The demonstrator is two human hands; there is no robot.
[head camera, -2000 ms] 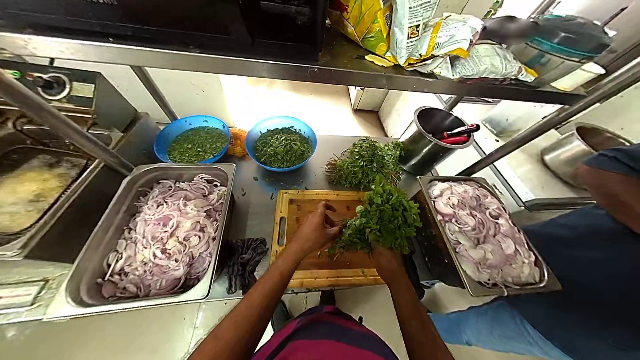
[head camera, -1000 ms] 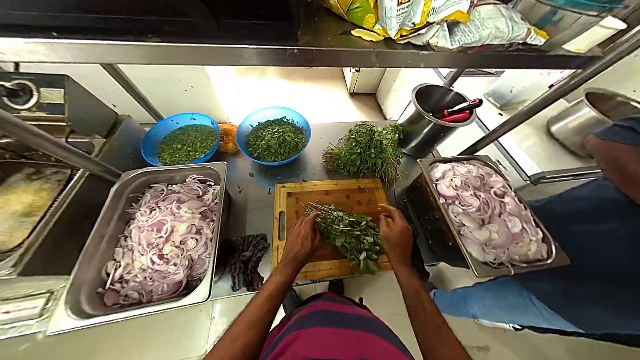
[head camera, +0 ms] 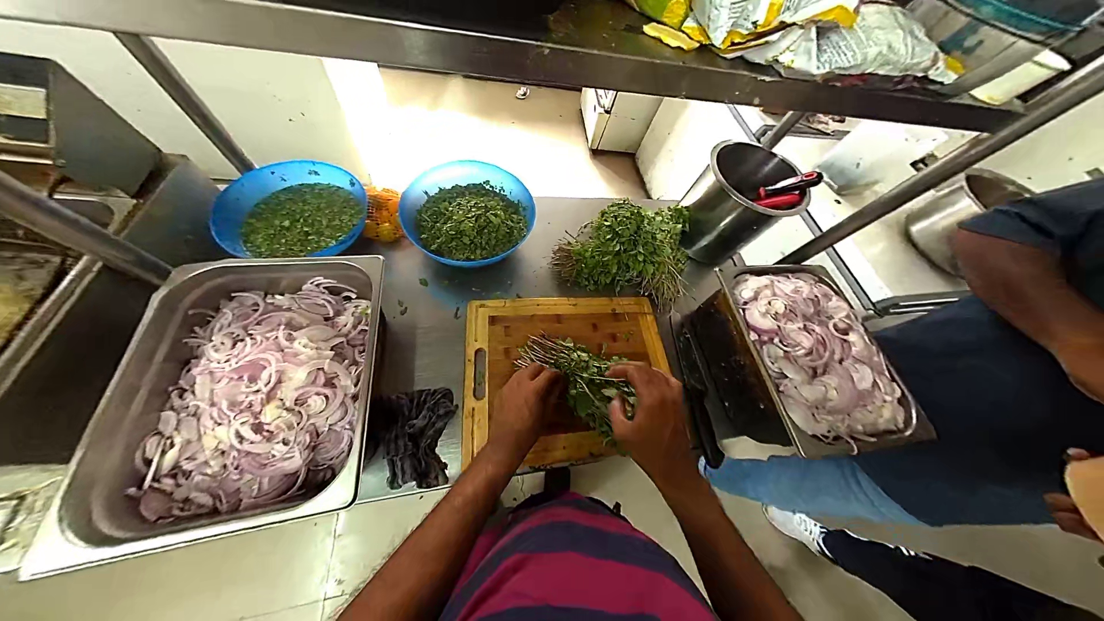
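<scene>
A bunch of leafy green herbs (head camera: 586,377) lies across the wooden cutting board (head camera: 479,440), stems toward the upper left. My left hand (head camera: 528,404) is closed on the bunch near its stems. At the leafy part, my right hand (head camera: 649,416) has its thumb and fingers around some sprigs. Behind the board is a larger heap of herbs (head camera: 625,246) with stems. A blue bowl of chopped greens (head camera: 470,220) stands at the back, and to its left another blue bowl (head camera: 226,216) holds greens in liquid. A dark crumpled cloth (head camera: 418,435) lies left of the board.
A steel pan (head camera: 371,319) of sliced onions stands left, another pan of sliced onions (head camera: 819,362) right. A steel container (head camera: 733,211) holds red-handled tools. Overhead runs a metal shelf (head camera: 483,52) with packets (head camera: 854,43). A person in dark clothing (head camera: 975,388) stands at right.
Two seconds ago the bunch was held up at the board's right side; it now lies on the board. Since one second ago my right hand has moved left onto the leaves.
</scene>
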